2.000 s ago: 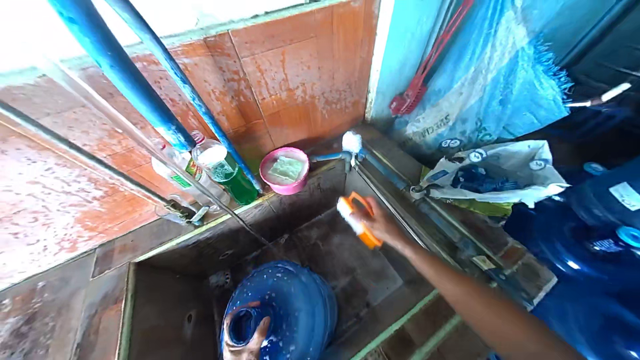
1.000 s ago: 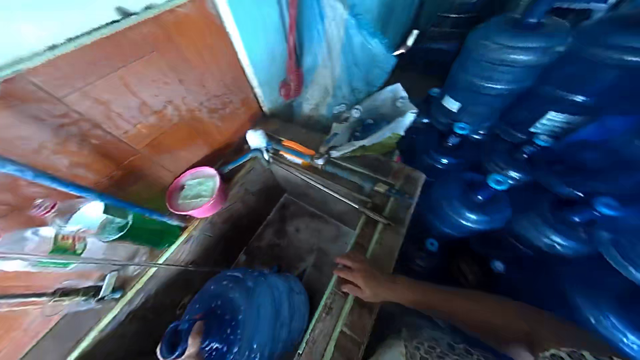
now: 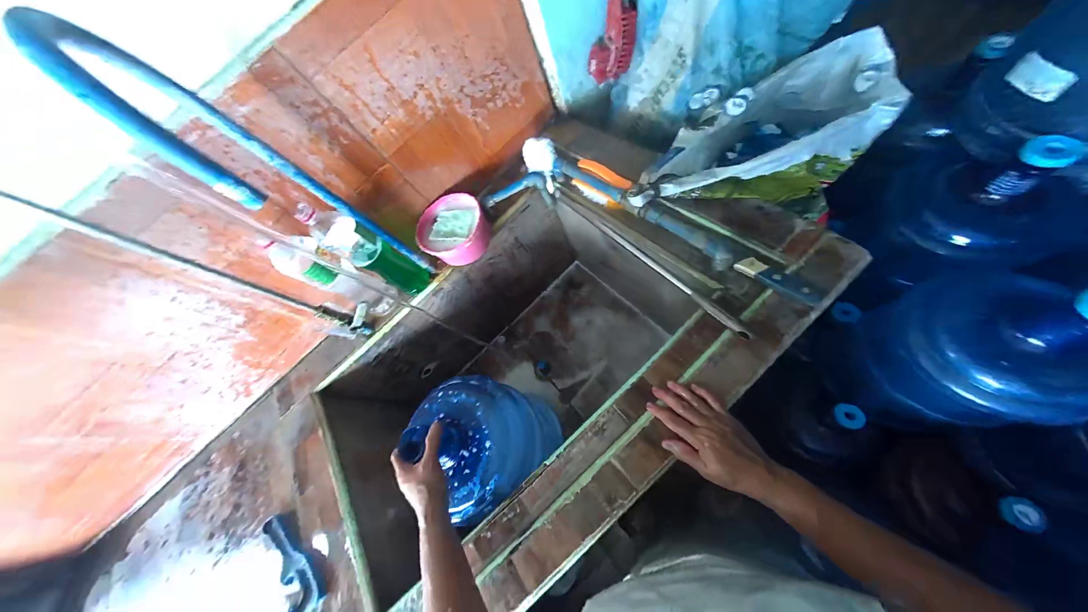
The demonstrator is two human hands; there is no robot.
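A large blue plastic water jug (image 3: pixel 510 425) lies on its side in the tiled basin (image 3: pixel 595 319), its neck towards the left and white flecks on its shoulder. My left hand (image 3: pixel 425 467) grips the jug at its neck. My right hand (image 3: pixel 701 433) rests flat on the basin's tiled rim, fingers apart, holding nothing. An orange-handled brush (image 3: pixel 603 176) lies beside the pipes at the basin's far corner. On the back ledge stands a pink tub (image 3: pixel 455 229) with a pale block in it, next to a plastic bottle of green liquid (image 3: pixel 395 263).
A thin metal rod (image 3: pixel 663 272) lies across the basin's corner, near a knife (image 3: pixel 790 285) on the rim. An open sack (image 3: pixel 790 119) stands behind. Several blue water jugs (image 3: pixel 977 348) crowd the right side. A blue hose (image 3: pixel 127 102) arches at upper left.
Two seconds ago my right hand held the orange brush over the basin; the brush now lies by the pipes and that hand is on the rim. My left hand stays at the jug's neck.
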